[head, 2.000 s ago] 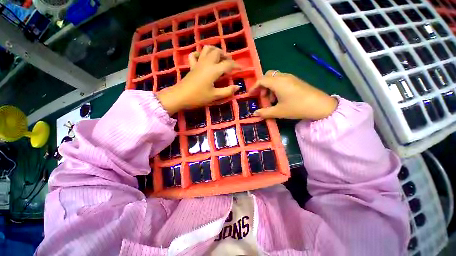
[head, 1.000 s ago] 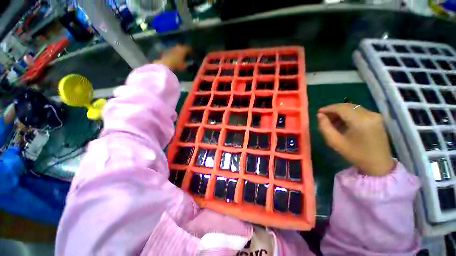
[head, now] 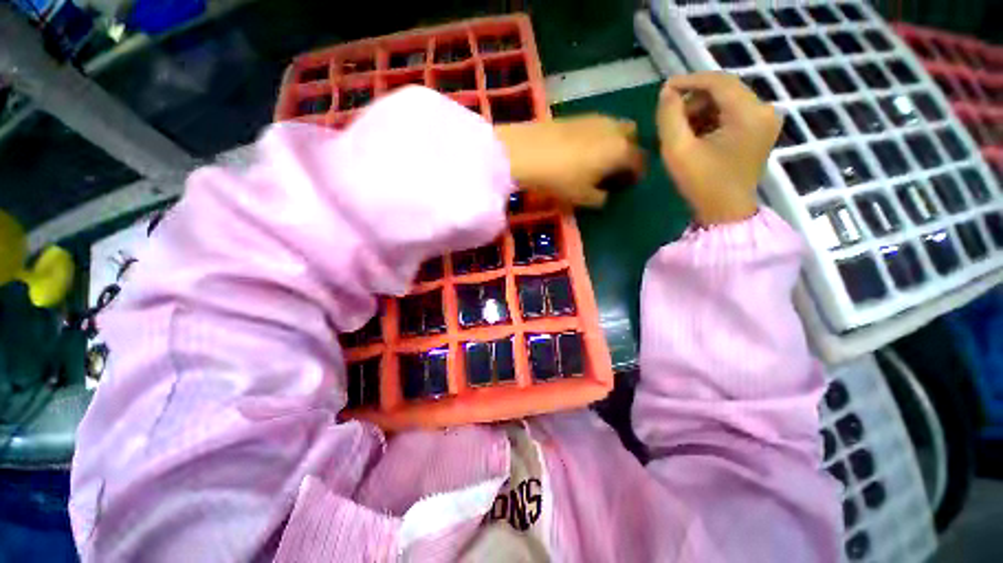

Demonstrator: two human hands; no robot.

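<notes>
The orange-red compartment tray (head: 484,409) lies in front of me, with pairs of glossy black rectangular units (head: 485,361) in its near cells. My left forearm covers much of its middle and left. My left hand (head: 577,157) is blurred and reaches over the tray's right edge. A dark blob shows at its fingertips; whether it is held is unclear. My right hand (head: 720,143) is raised between this tray and the white one, fingers curled. A dark patch shows between thumb and fingers, a thing or shadow. The hands are close but apart.
A white compartment tray (head: 794,244) full of dark units stands at right, on another pale layer. A white sheet with dark round parts (head: 869,462) is below it. Another reddish tray (head: 955,83) is at far right. A yellow fan (head: 46,275) and white paper (head: 108,264) are at left.
My left hand has swung from beyond the tray's upper left across to its right side. My right hand has stayed right of the tray, its fingers now raised. The camera view has shifted.
</notes>
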